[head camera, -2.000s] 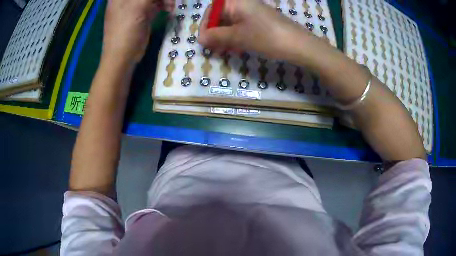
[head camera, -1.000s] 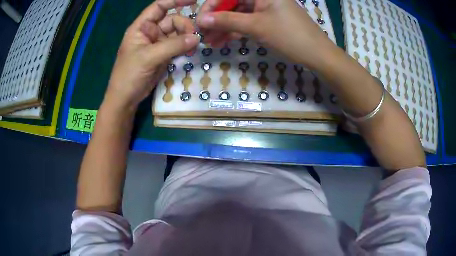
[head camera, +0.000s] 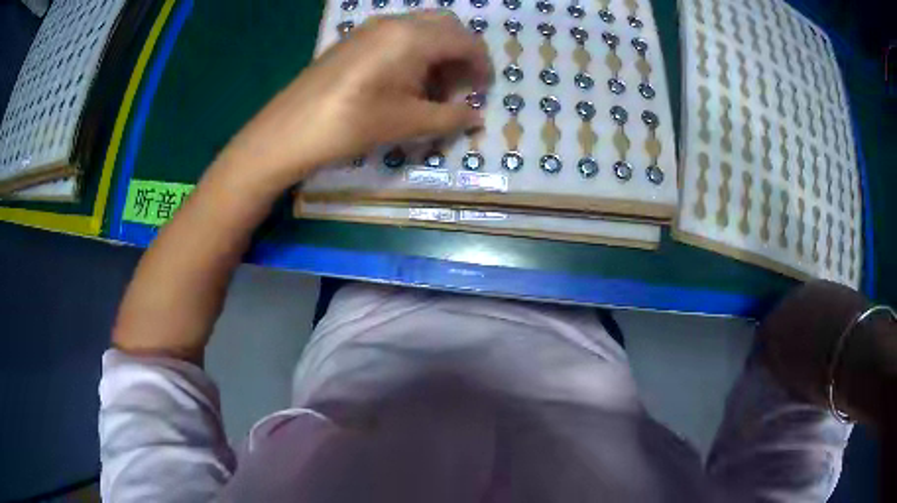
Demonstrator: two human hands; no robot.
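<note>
The white working tray (head camera: 344,182) carries rows of silver speaker units (head camera: 551,163) in tan slots. My left hand (head camera: 388,93) is over its left part, blurred, with thumb and fingers bent towards each other. One speaker unit (head camera: 476,99) shows at the fingertips; whether they grip it or it sits in its seat cannot be told. The hand hides several slots. My right hand is cut off by the right edge; only the dark forearm and silver bangle show at the lower right. The red probe is not in view.
A lower tray (head camera: 580,232) shows beneath the working tray. A second tray with tan slots (head camera: 772,167) lies at the right, a side tray stack (head camera: 44,118) at the far left. A green label (head camera: 152,199) lies near the blue edge tape (head camera: 590,291).
My hands were together over the tray with the red probe in the right one. My right hand has moved away past the right edge. My left hand now reaches over the tray alone.
</note>
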